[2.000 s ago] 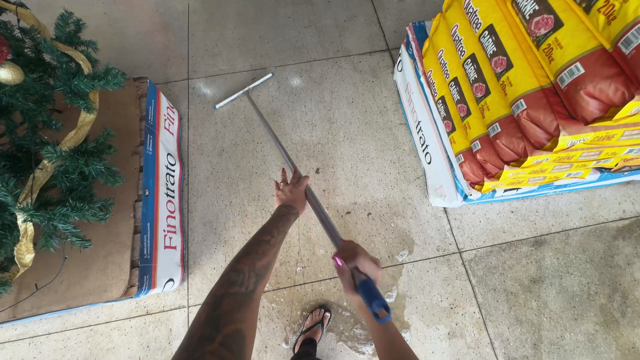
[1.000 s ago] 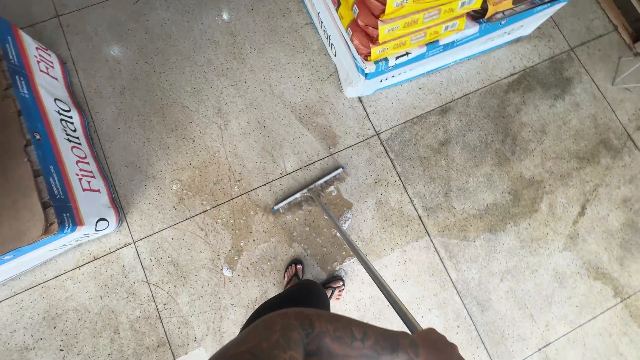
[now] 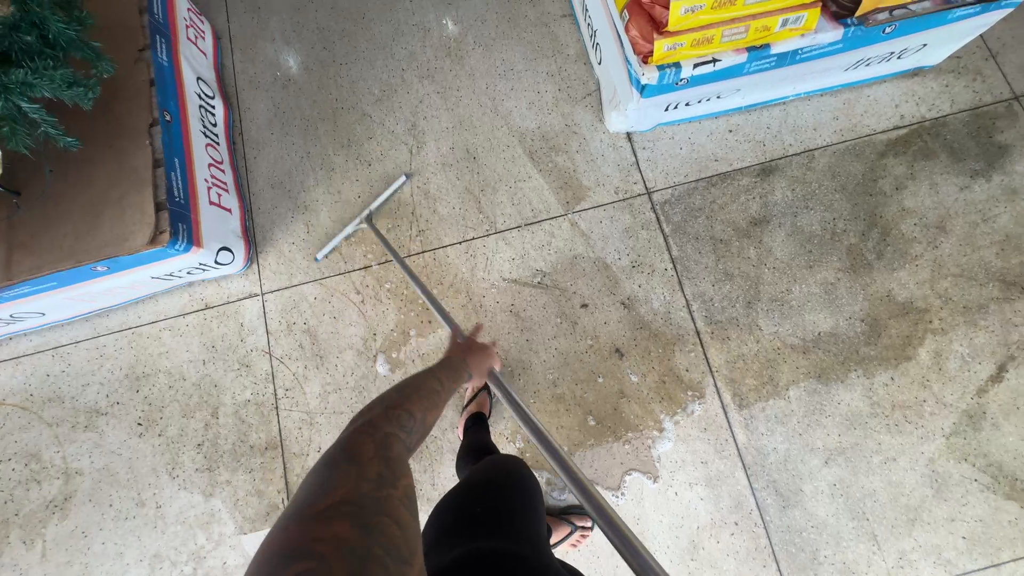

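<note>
A floor squeegee (image 3: 416, 280) with a long metal handle runs from the lower right up to its wide blade, which lies slanted on the speckled floor at the upper left of centre. My left hand (image 3: 476, 358) grips the handle around its middle. The handle's upper end leaves the frame at the bottom, and my right hand is out of view. Soapy water (image 3: 600, 384) with foam at its edge spreads over the floor beside my feet, right of the handle. My feet are in black flip-flops (image 3: 570, 524).
At the left stands a low platform wrapped in printed bags (image 3: 204, 160), with cardboard and an artificial Christmas tree (image 3: 48, 72) on it. A similar wrapped platform (image 3: 640, 112) at the upper right bears yellow and red bags (image 3: 728, 36). A dark damp patch (image 3: 840, 240) marks the floor at the right.
The squeegee blade has moved from the wet patch near my feet to the upper left since one second ago. My left hand now shows on the handle; my right hand has left the view.
</note>
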